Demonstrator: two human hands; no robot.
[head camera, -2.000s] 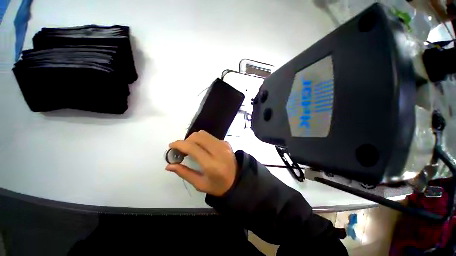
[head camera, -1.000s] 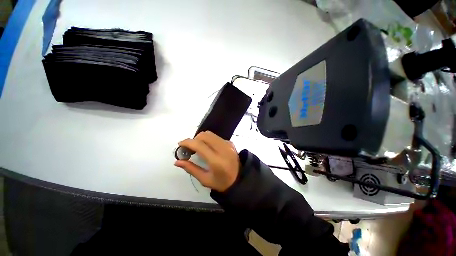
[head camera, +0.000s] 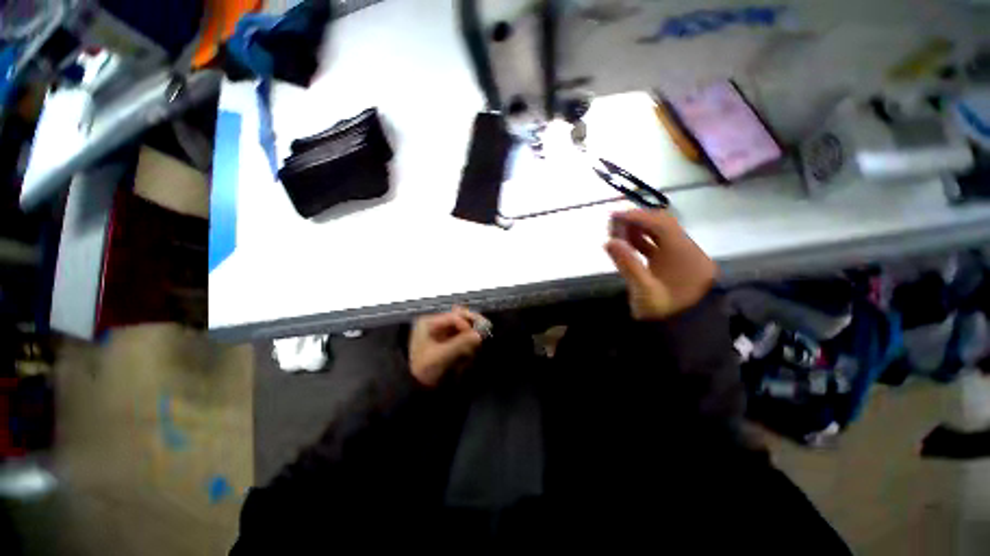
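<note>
My left hand is below the table's front edge, with a small silver metal part, which looks like the bobbin case, between its fingertips. My right hand is over the table's front edge, right of centre, with a small dark round thing, which looks like the bobbin, pinched in its fingertips. The black fabric piece lies alone by the needle area. The stack of cut panels sits on the left of the table. The view is blurred.
The sewing machine head spans the top right. Thread snips lie before the phone. A white box with a round grille is right of the phone. Fabric heaps lie below the table at right. Another table edge is at far left.
The view has shifted and widened. My left hand has come into view with a metal part. My right hand has moved right, away from the black piece. The phone now shows.
</note>
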